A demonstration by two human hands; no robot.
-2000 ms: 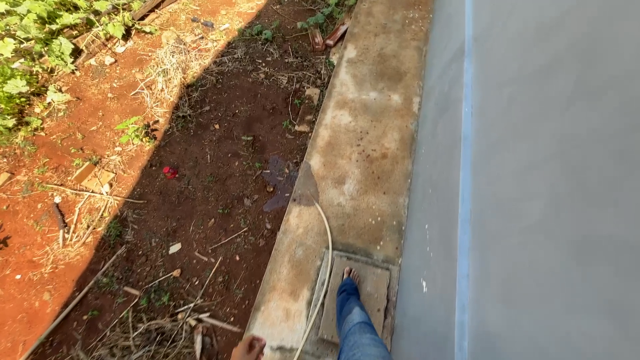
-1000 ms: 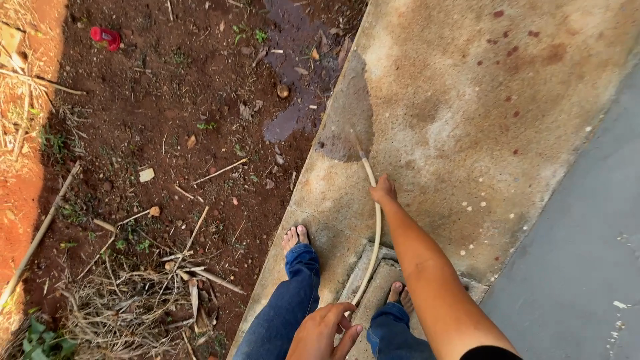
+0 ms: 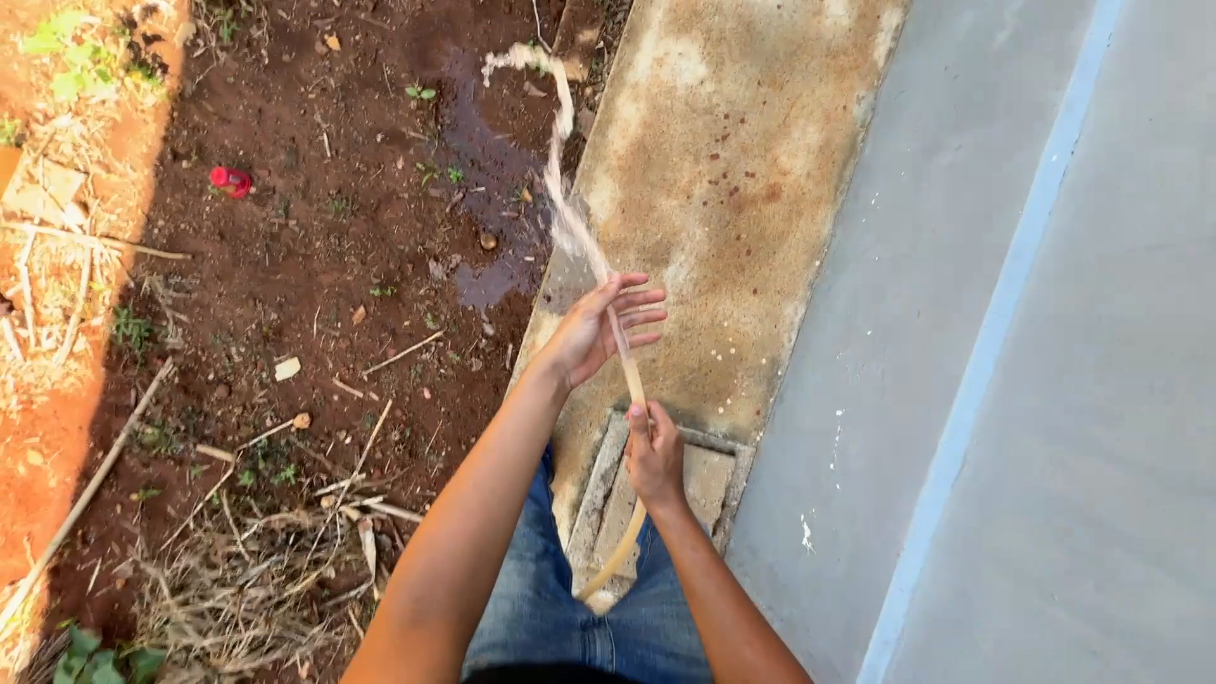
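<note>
A pale flexible hose (image 3: 622, 546) rises between my legs, with my right hand (image 3: 655, 451) closed around it near its upper end. Water (image 3: 567, 190) streams from the hose, away from me and over the left edge of the concrete ledge, curling at its far end. My left hand (image 3: 613, 328) is at the stream just beyond the hose's end, palm turned to the right and fingers apart, with water passing across it. Whether its palm touches the hose's tip cannot be told.
The stained concrete ledge (image 3: 731, 190) runs beside a grey wall (image 3: 950, 285) with a blue stripe. Below me is a square concrete cover (image 3: 708, 484). Left lies reddish soil with a wet patch (image 3: 489, 161), a red plastic object (image 3: 231, 181), sticks and dry stalks (image 3: 247, 589).
My right hand has lifted the hose, which lay on the ledge with my right hand on it one second ago. Water now arcs out. My left hand has moved forward to the stream.
</note>
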